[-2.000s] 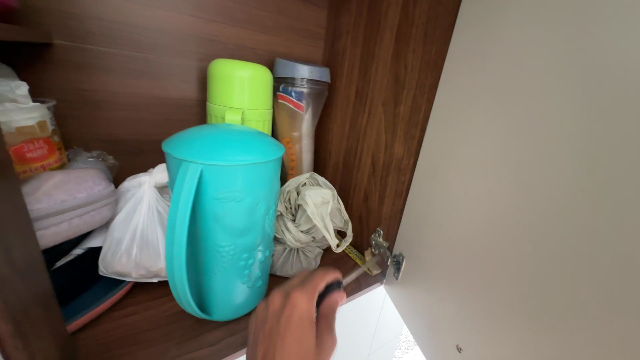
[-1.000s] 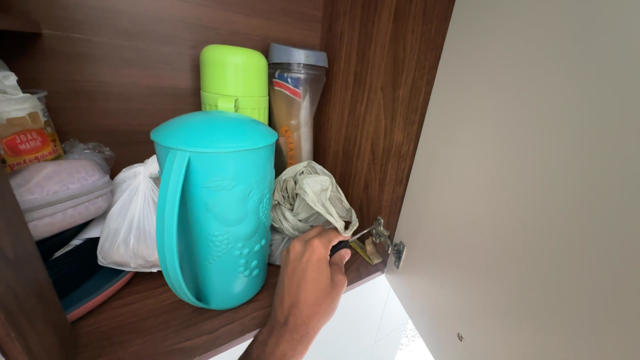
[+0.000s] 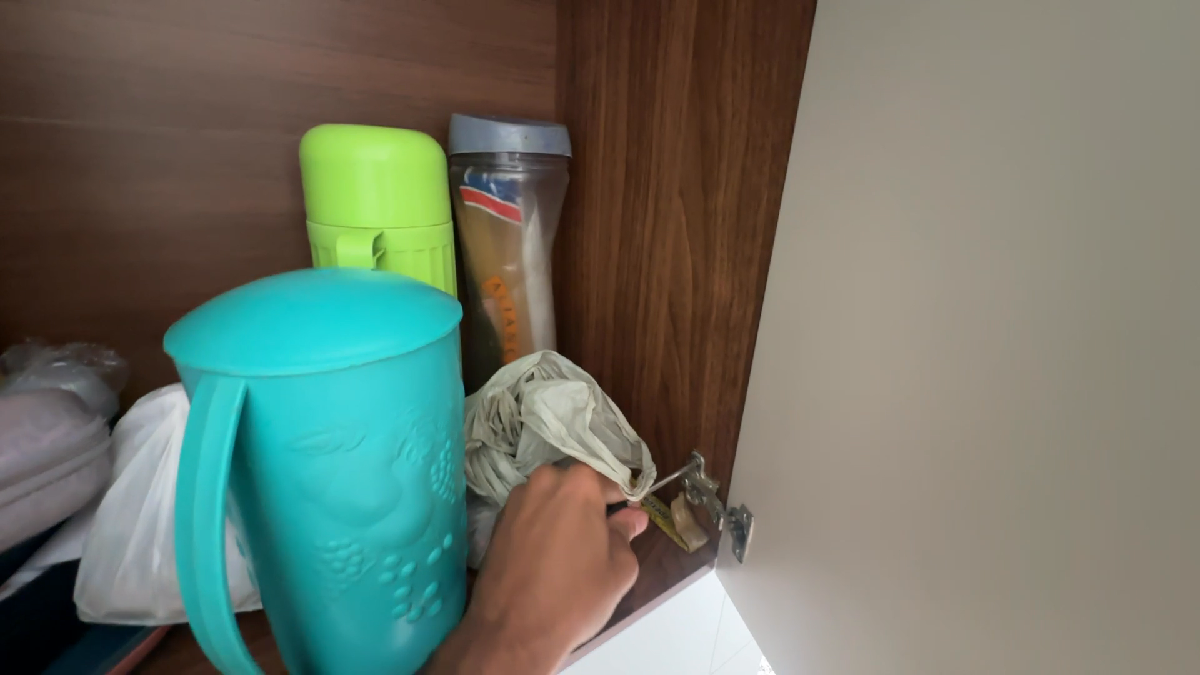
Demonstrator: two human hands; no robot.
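Observation:
One hand shows, entering from the bottom; it appears to be my right hand (image 3: 562, 553). Its fingers are closed on a screwdriver (image 3: 670, 476), whose dark handle is mostly hidden in the grip. The metal shaft points up and right, with its tip at the metal cabinet hinge (image 3: 703, 483) on the side panel. A tied, pale plastic bag (image 3: 553, 412) lies against the fingers, and its loop hangs by the shaft. Below the shaft is a yellow printed strip (image 3: 667, 521) on the shelf. My left hand is out of view.
A turquoise lidded pitcher (image 3: 347, 450) stands left of the hand. Behind it are a lime-green thermos (image 3: 375, 187) and a clear bottle with a grey lid (image 3: 511, 234). A white plastic bag (image 3: 141, 525) and a zipped case (image 3: 47, 459) sit left. The open cabinet door (image 3: 956, 328) fills the right.
My right hand has risen from below the hinge, and the screwdriver's tip has come up to the hinge's upper part. The view has moved closer.

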